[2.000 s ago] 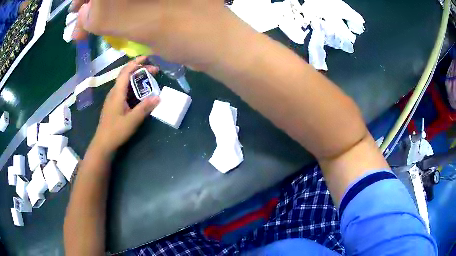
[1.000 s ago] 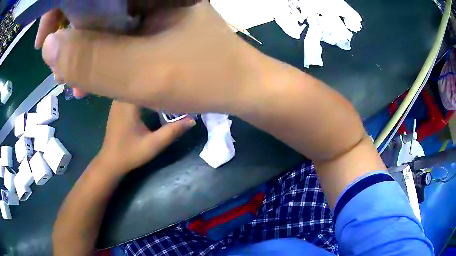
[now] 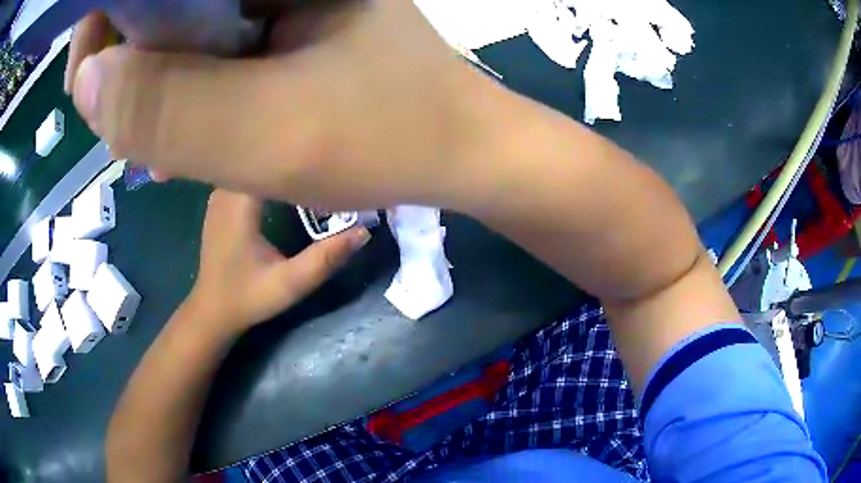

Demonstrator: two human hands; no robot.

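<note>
My right hand (image 3: 264,123) is raised across the upper left, fingers wrapped around the dispensing gun (image 3: 194,24), whose dark and silver body is blurred and cut by the top edge. Its nozzle is hidden. My left hand (image 3: 250,269) lies below it on the worktop, thumb against a white adapter housing (image 3: 351,226) with its open face up. My right hand covers the housing's upper part and my left fingertips. A creased white wiping paper (image 3: 420,269) lies just right of the housing.
Several white housings (image 3: 83,318) are grouped on the green worktop (image 3: 312,396) at left. Another housing (image 3: 50,133) lies beyond the pale edge strip. Crumpled white wipes (image 3: 614,47) lie at the top right. A cream-yellow hose (image 3: 802,156) curves down the right side.
Since the oldest frame, my right hand and the gun have come lower and nearer, covering more of the housing. My left hand has shifted right with the housing. A lone housing appears farther right since the middle frame.
</note>
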